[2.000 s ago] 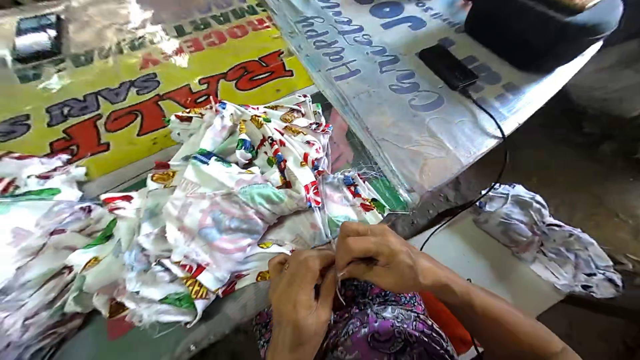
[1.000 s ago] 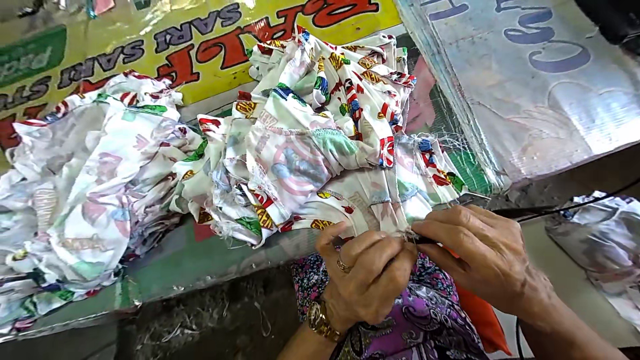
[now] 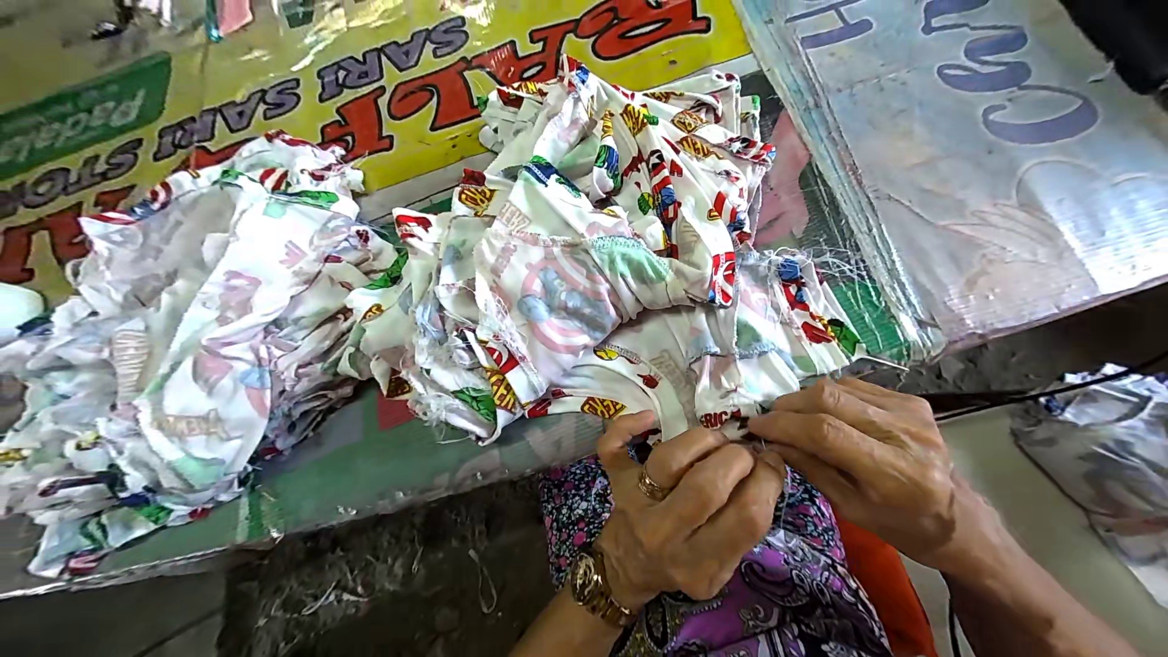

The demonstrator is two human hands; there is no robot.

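Observation:
My left hand (image 3: 689, 502), with a ring and a gold watch, pinches the near edge of a printed white fabric piece (image 3: 675, 365) at the table's front edge. Close against it on the right, my right hand (image 3: 858, 456) pinches the same edge between thumb and fingers. The fingertips nearly meet, and what lies between them is mostly hidden. The piece joins or lies against a heap of sewn printed fabric (image 3: 566, 283) with frayed seams and loose threads. A second fabric heap (image 3: 210, 328) lies to the left.
Printed tarpaulin (image 3: 566, 46) with lettering covers the table, and a silvery plastic-covered sheet (image 3: 985, 182) lies at the right. Patterned purple cloth (image 3: 776, 584) covers my lap. A dark cord (image 3: 995, 397) runs right of my hands, near crumpled fabric (image 3: 1104, 465) on a lower surface.
The view has shifted left and closer. Both hands stay together at the fabric's near edge; their fingers have changed position slightly.

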